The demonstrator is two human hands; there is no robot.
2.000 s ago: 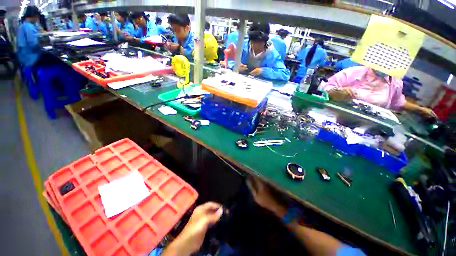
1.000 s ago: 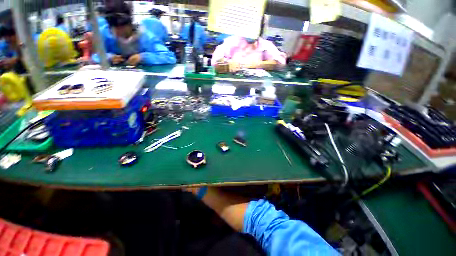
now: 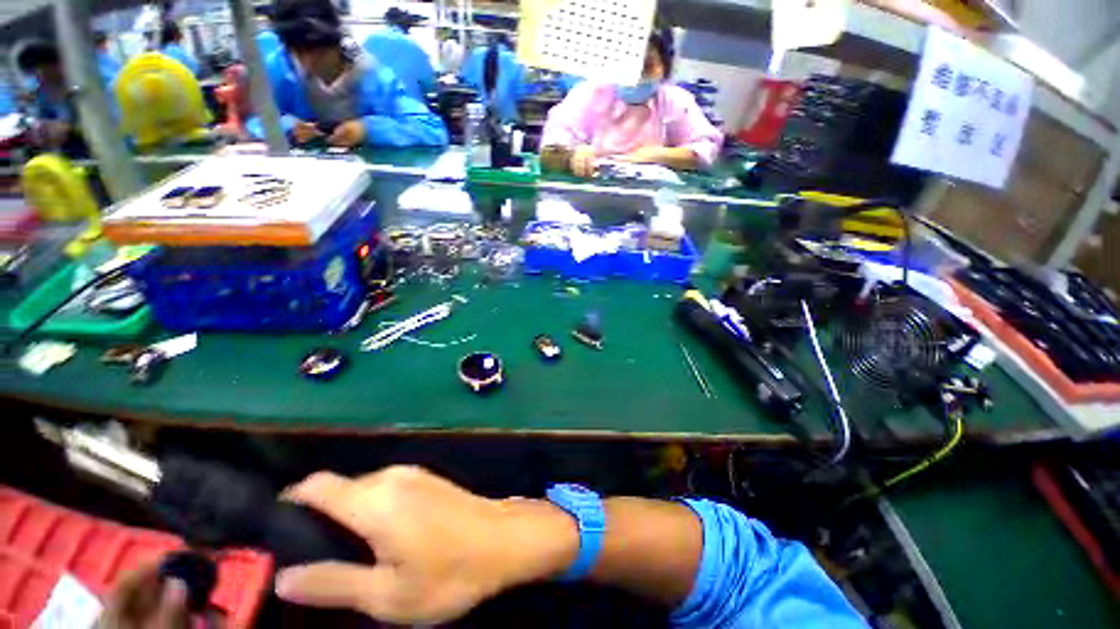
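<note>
My right hand (image 3: 412, 541) is shut on a black powered driver (image 3: 246, 504) with a silver barrel pointing left, above the bench's near side and beside the red tray. My left hand (image 3: 147, 605) is blurred and cut off by the bottom edge. It holds a small round black watch body (image 3: 189, 575) over the right part of the red compartment tray (image 3: 74, 535). A white paper (image 3: 68, 609) lies on the tray. The driver's thin tip is too blurred to tell.
On the green bench (image 3: 577, 399) lie a loose round watch (image 3: 480, 370), a small module (image 3: 547, 349), another round part (image 3: 323, 363), white cord (image 3: 408, 326) and a black cylindrical tool (image 3: 743, 356). Blue bins, a fan guard (image 3: 890, 344) and red trays stand around. People sit opposite.
The view has turned right from the trays to the bench. My right hand has come up from below the bench edge with the driver. My left hand shows again, with a watch body.
</note>
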